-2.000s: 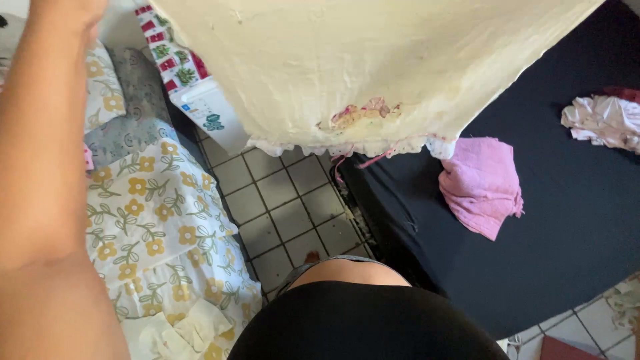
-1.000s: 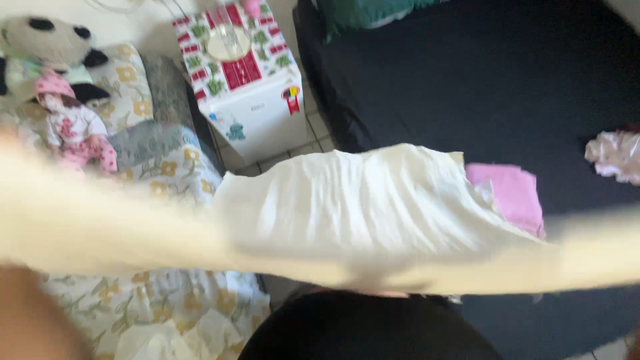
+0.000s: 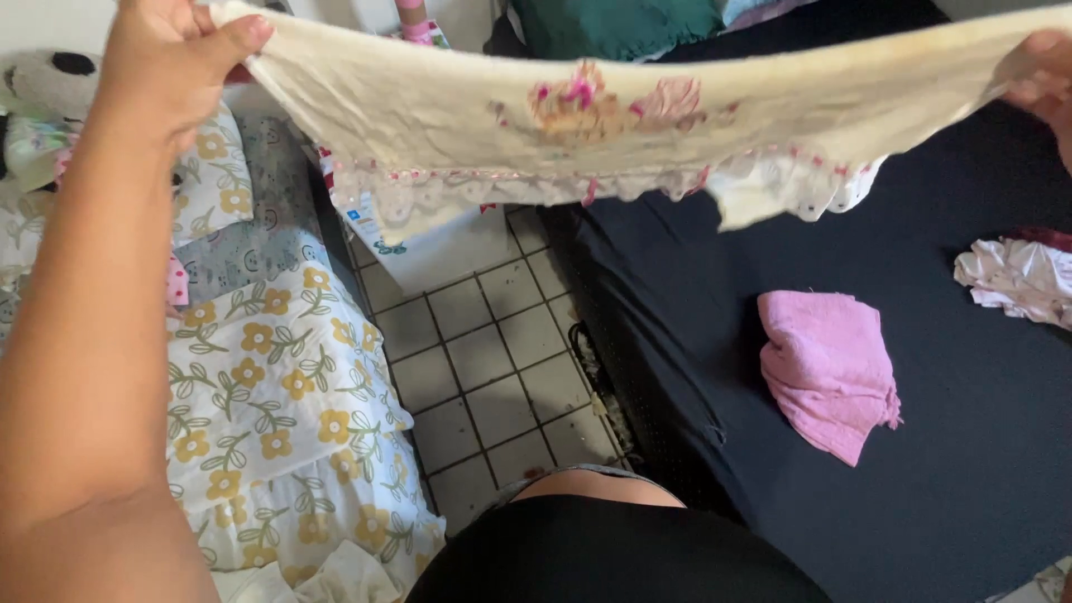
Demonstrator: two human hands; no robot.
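Note:
A cream cloth point(image 3: 435, 109) with a pink and brown flower motif and a lace-trimmed edge hangs stretched between my two hands. My left hand point(image 3: 180, 63) pinches its upper left corner between thumb and fingers. At the far right, partly cut off by the frame, my right hand point(image 3: 1043, 84) grips the other end. Below the cloth, a folded pink cloth point(image 3: 825, 364) lies on the black sheet of a bed point(image 3: 938, 469). A crumpled pale pink cloth point(image 3: 1017, 280) is near the right edge on that same sheet.
At left is a bed with a flowered cover point(image 3: 276, 377), a plush panda point(image 3: 54, 84) at its upper end. Tiled floor point(image 3: 494, 360) runs between the beds. Partly behind the cloth stands a white box-shaped piece point(image 3: 452, 251). A green pillow point(image 3: 620, 25) lies at the top.
The cream cloth, blurred and low across the view a second ago, is now held up near the top, its motif and lace edge showing. Both hands are now in view.

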